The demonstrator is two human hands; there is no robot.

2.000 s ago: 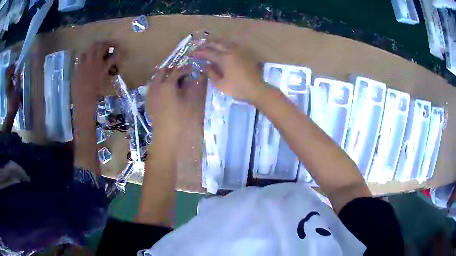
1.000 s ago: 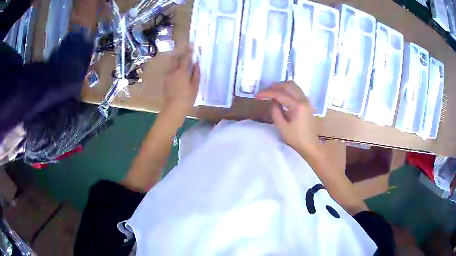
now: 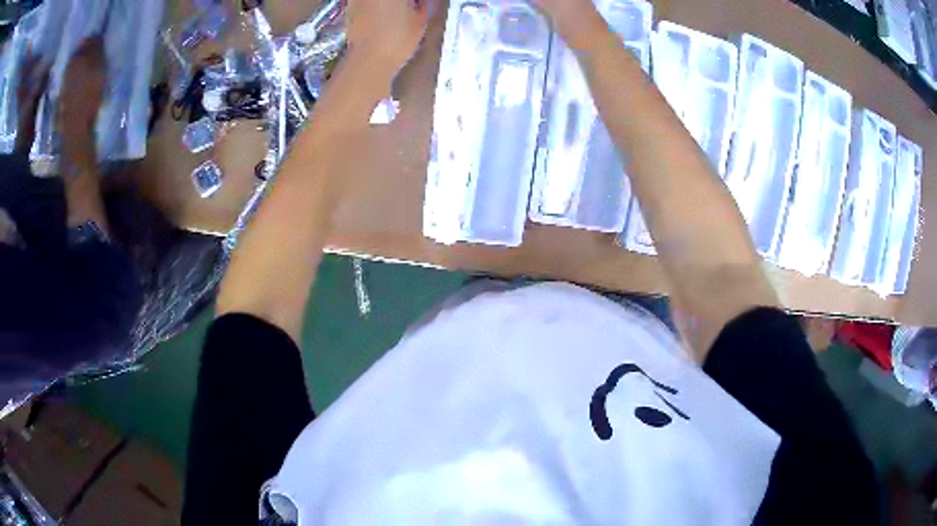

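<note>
My left hand [image 3: 388,29] is at the top edge, cut off at the fingers; I cannot tell what it holds. My right hand [image 3: 563,8] is almost wholly beyond the top edge; mainly the forearm shows, crossing over the trays. A long white translucent tray [image 3: 503,154] lies between my forearms, its end pocket at the far end. More trays, one of them a tray [image 3: 765,144] at the right, lie in a row. A small whitish piece [image 3: 384,111] lies on the brown bench beside my left forearm.
A parts pile [image 3: 236,87] of black cables and clear bags lies left of my left forearm. A small square bagged part [image 3: 207,179] lies near the bench's front edge. Another person's hand [image 3: 82,92] is over trays at the far left. A dark green conveyor shows at top right.
Both hands have moved away from me to the top edge, my right hand from the trays' near ends. The other person's hand is now over the left trays.
</note>
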